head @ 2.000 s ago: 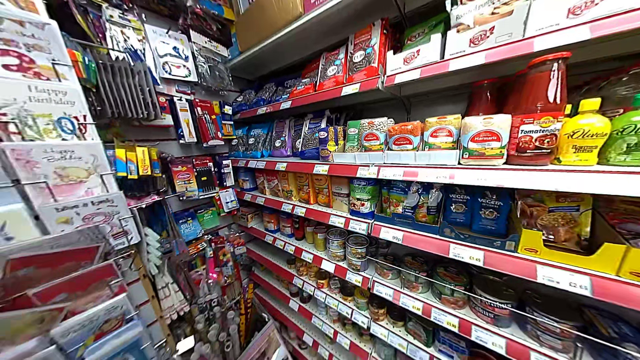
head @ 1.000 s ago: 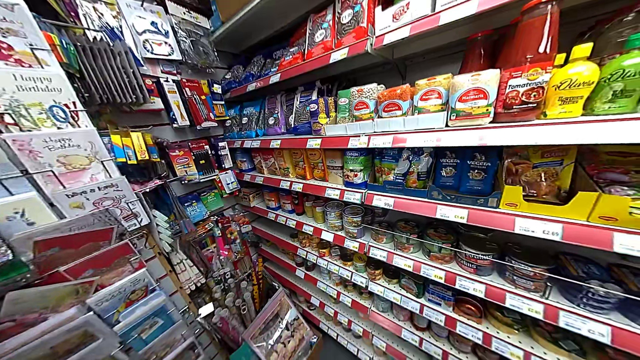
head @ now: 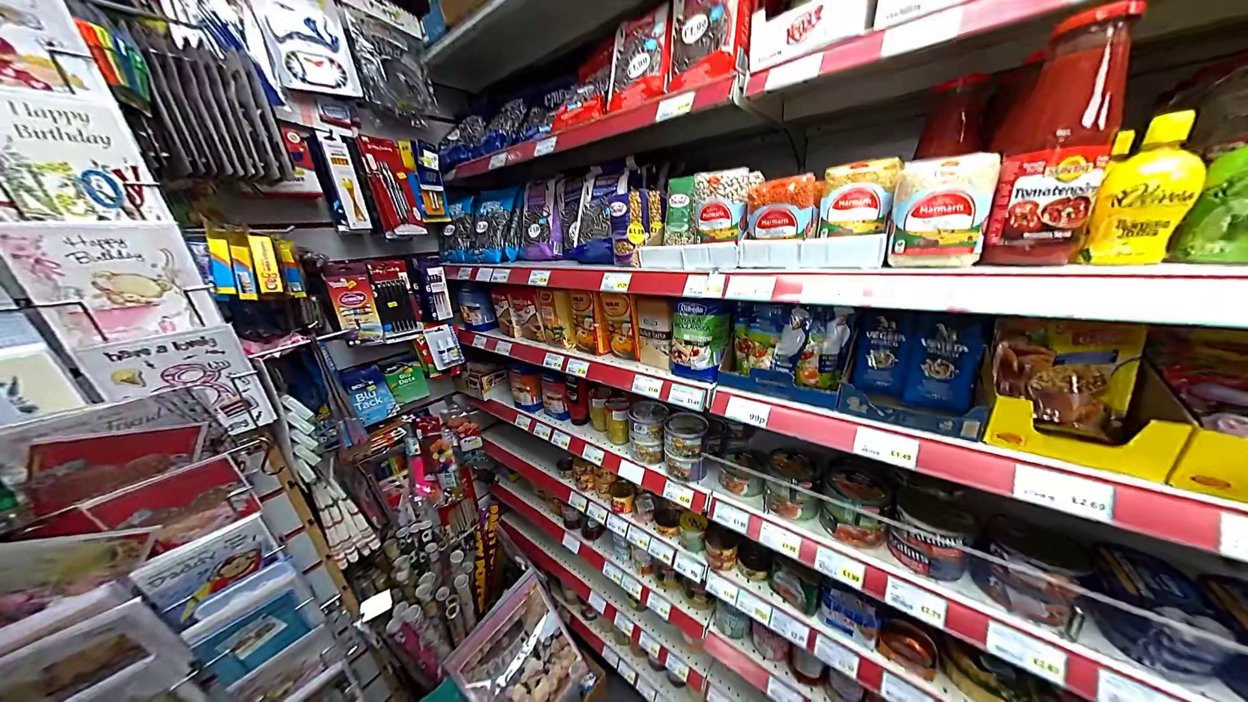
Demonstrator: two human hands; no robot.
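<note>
Neither of my hands shows in the head view, so what they hold is hidden. On the right-hand shelving, a red tomato sauce bottle [head: 1058, 146] stands beside a yellow lemon juice bottle [head: 1146, 195]. Packets of rice [head: 944, 210] and pulses [head: 782, 205] line the same shelf to their left. One level down are blue seasoning pouches [head: 938, 361] and a yellow carton [head: 1063, 429] holding packets. Tins [head: 931, 531] and glass jars [head: 616, 421] fill the lower shelves.
A greeting card rack [head: 273, 487] takes up the left side. Stationery packs [head: 390, 292] hang at the back corner. Wrapping rolls [head: 444, 595] stand low in the corner, behind a clear-fronted box [head: 522, 643] near the floor. Red-and-white shelf edges [head: 848, 439] run along the right.
The view has shifted, bringing more of the lower shelves and the box near the floor into sight. No item has plainly moved.
</note>
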